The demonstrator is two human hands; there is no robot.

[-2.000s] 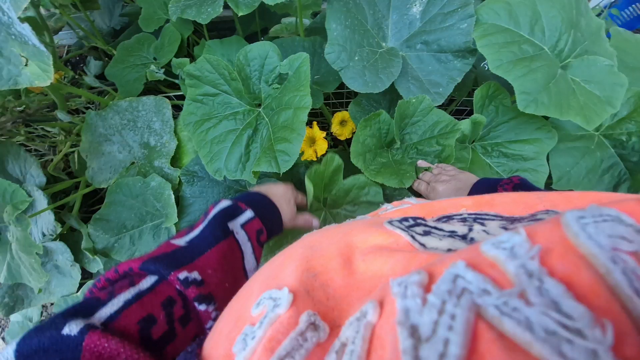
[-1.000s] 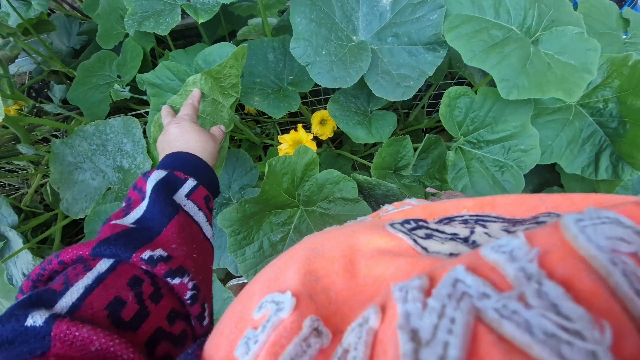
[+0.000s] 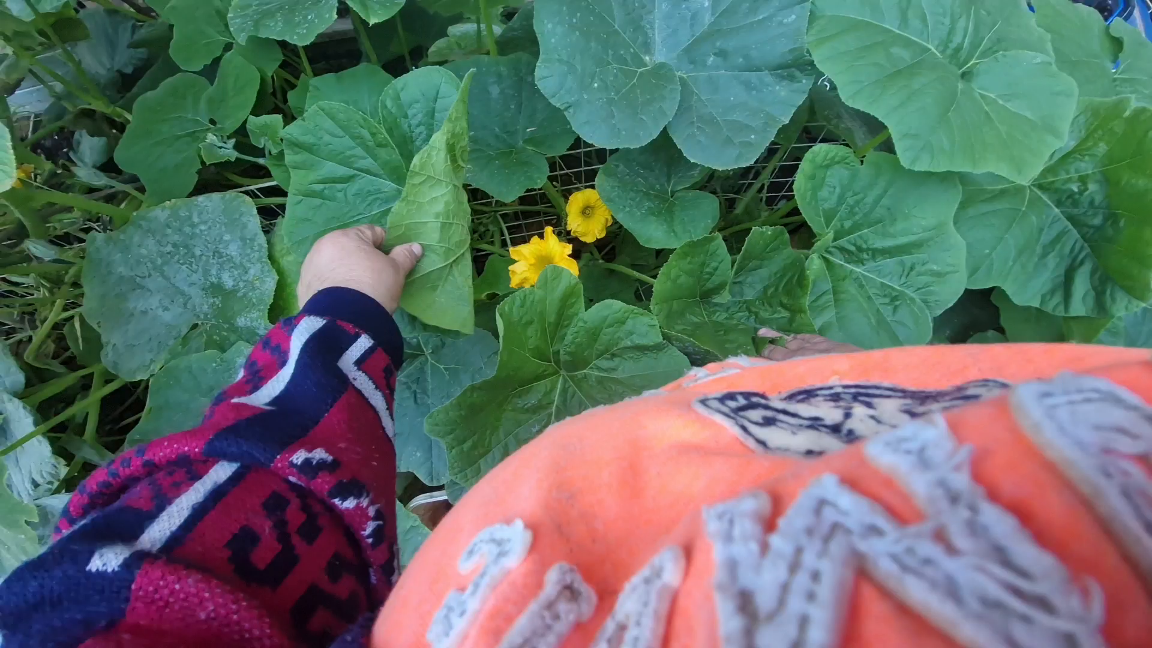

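My left hand (image 3: 358, 263), in a red and navy knit sleeve, lies against a large green squash-type leaf (image 3: 346, 166). The leaf's right side is folded over, its paler underside (image 3: 436, 234) turned up beside my thumb; the other fingertips are hidden, so a grip cannot be told. Two yellow blossoms, a ruffled one (image 3: 541, 257) and a rounder one (image 3: 588, 215), stand to the right of that leaf. Of my right hand (image 3: 804, 345) only a sliver shows, touching or just under a green leaf (image 3: 733, 292) above the orange top; its fingers are mostly hidden.
Broad leaves (image 3: 675, 67) fill the view on long stems. A whitish-speckled leaf (image 3: 180, 279) is left of my hand. Wire mesh (image 3: 576, 171) shows behind the blossoms. The orange top (image 3: 558, 468) with fabric lettering covers the lower right. Something blue is at the top right corner.
My left hand has moved from the low middle leaves to the large leaf on the left, whose side is now folded over. My right hand, plainer two seconds ago, is now mostly hidden.
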